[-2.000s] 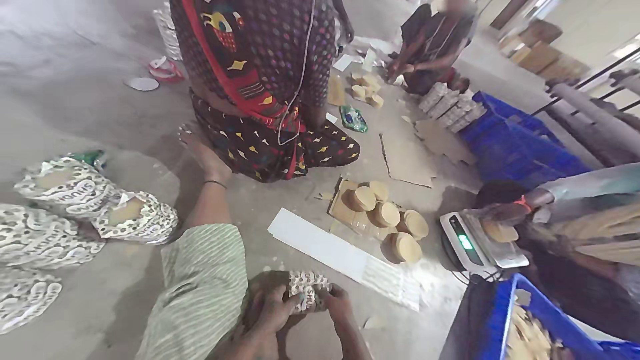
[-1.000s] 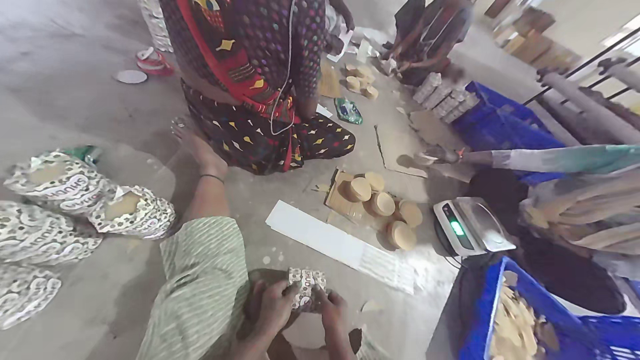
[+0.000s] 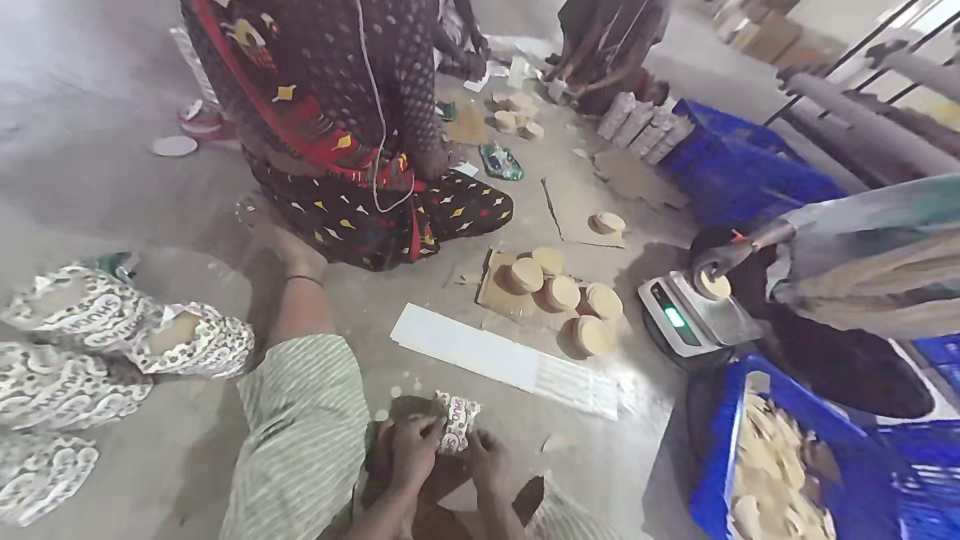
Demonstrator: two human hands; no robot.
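Observation:
A small printed packet (image 3: 457, 422) stands between my two hands, low in the middle of the view. My left hand (image 3: 414, 444) grips its left side with thumb and fingers. Close by its lower right edge is my right hand (image 3: 487, 456), fingers curled; whether they touch the packet is unclear. Beyond the hands lie white paper strips (image 3: 472, 352) on the floor. Stacks of round tan discs (image 3: 561, 292) rest on and beside a cardboard piece (image 3: 491, 289). Larger bundles in the same printed wrap (image 3: 199, 341) sit at the left.
A person in patterned cloth (image 3: 337, 150) sits ahead. At the right, a co-worker's hand (image 3: 716, 262) holds discs on a digital scale (image 3: 686, 315). Nearer is a blue crate (image 3: 716, 450) of tan pieces. Wrapped rolls (image 3: 637, 124) and another blue crate (image 3: 742, 165) stand farther back.
The co-worker's hand at the right has moved from the floor beyond back to the scale, where discs now sit. A disc stack now rests on the farther cardboard. The packet remains at my hands.

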